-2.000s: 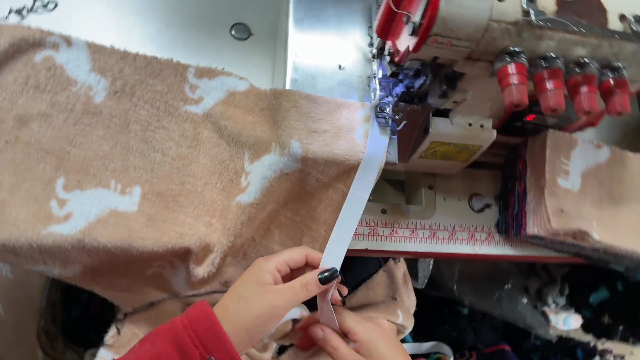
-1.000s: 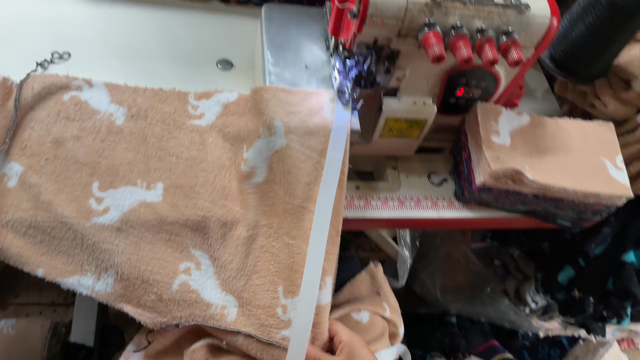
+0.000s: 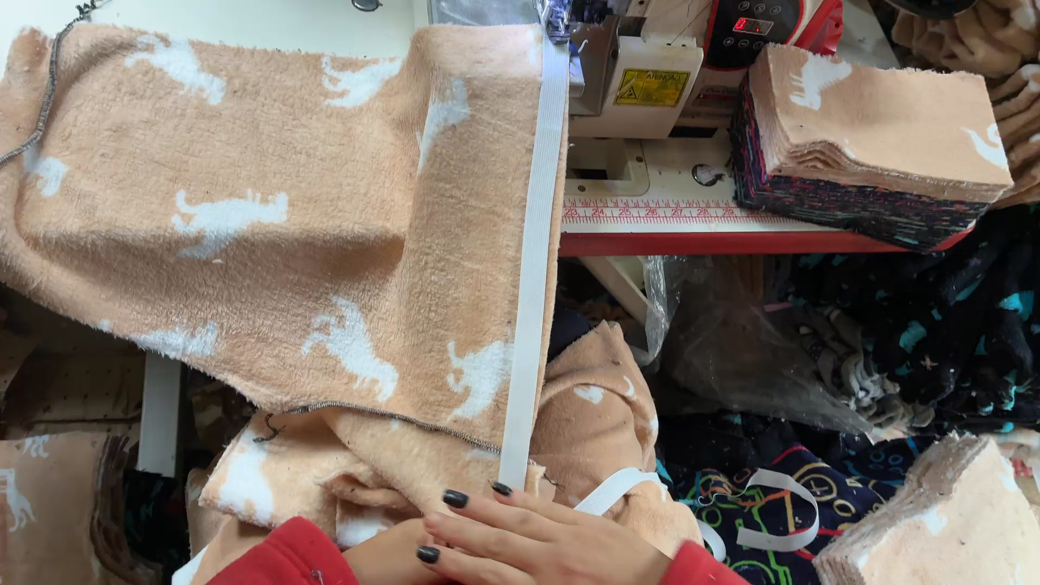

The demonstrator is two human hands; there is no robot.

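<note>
A tan plush fabric piece with white animal figures (image 3: 317, 203) lies over the sewing machine's table. White elastic band (image 3: 532, 268) runs along its right edge, from the presser foot area (image 3: 556, 24) down to my hands. My right hand (image 3: 552, 540), with dark nails, lies across my left hand (image 3: 398, 552) at the elastic's lower part. The left hand's fingers are hidden beneath the right, so its hold cannot be seen. The right fingers are extended close together; whether they pinch anything is unclear. A dark overlock-stitched seam (image 3: 398, 418) crosses the fabric's lower edge.
Right of the sewing machine (image 3: 642, 73) stands a stack of cut fabric pieces (image 3: 886, 122). A red-edged table with a ruler strip (image 3: 691, 211) runs below it. Further down are a plastic bag (image 3: 731, 349), dark printed fabric (image 3: 764, 496), loose elastic (image 3: 780, 512) and another tan stack (image 3: 934, 520).
The fabric's right part, beneath the elastic at first, now lies flatter along it down to my hands. My right hand has come over my left. The view has shifted.
</note>
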